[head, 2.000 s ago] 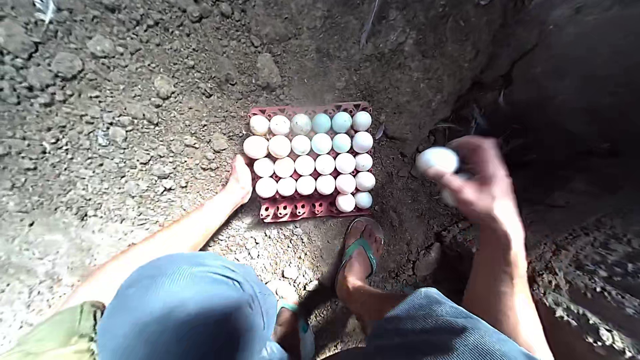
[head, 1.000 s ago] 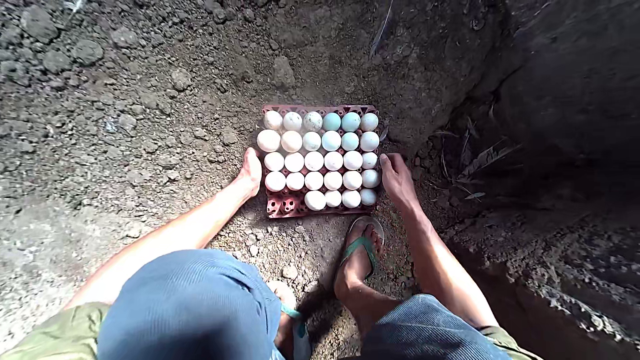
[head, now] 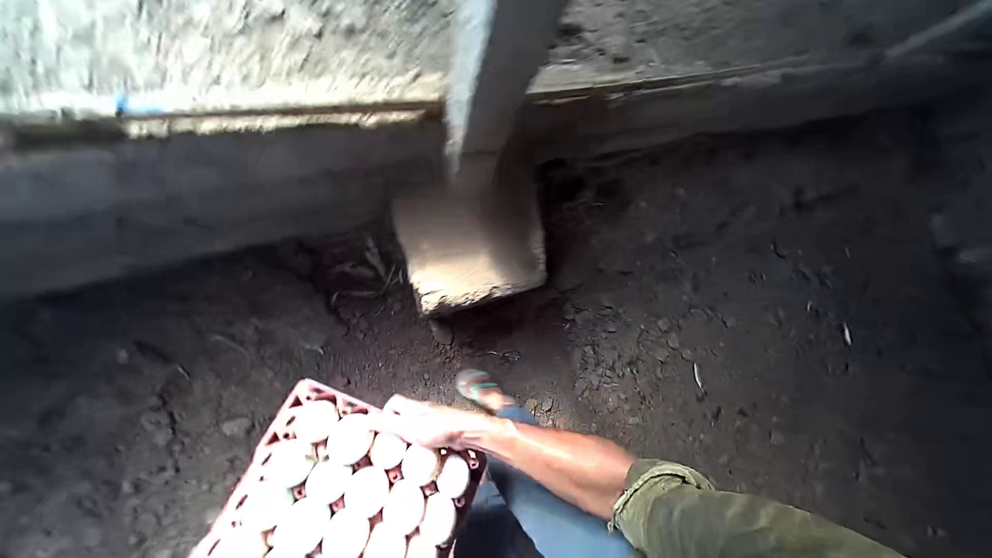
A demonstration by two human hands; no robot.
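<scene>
A reddish egg tray (head: 267,449), filled with pale eggs (head: 366,490) in the part that shows, is tilted at the lower left and cut off by the bottom edge. My right hand (head: 434,425) grips its upper right rim, the fingers resting beside the eggs. The green sleeve (head: 697,508) runs to the lower right corner. Below the arm are a blue trouser leg and a sandalled foot (head: 484,387) on the dirt. My left hand is not in view.
A post (head: 496,85) stands on a pale block-shaped footing (head: 473,256) ahead. A low concrete ledge (head: 232,186) crosses behind it. Dry twigs lie left of the footing, on dark, bare dirt ground (head: 759,341).
The egg tray, earlier on the ground between both hands, is now up near me with my right hand on its rim. My left hand has left the view. The view has swung to a post and ledge.
</scene>
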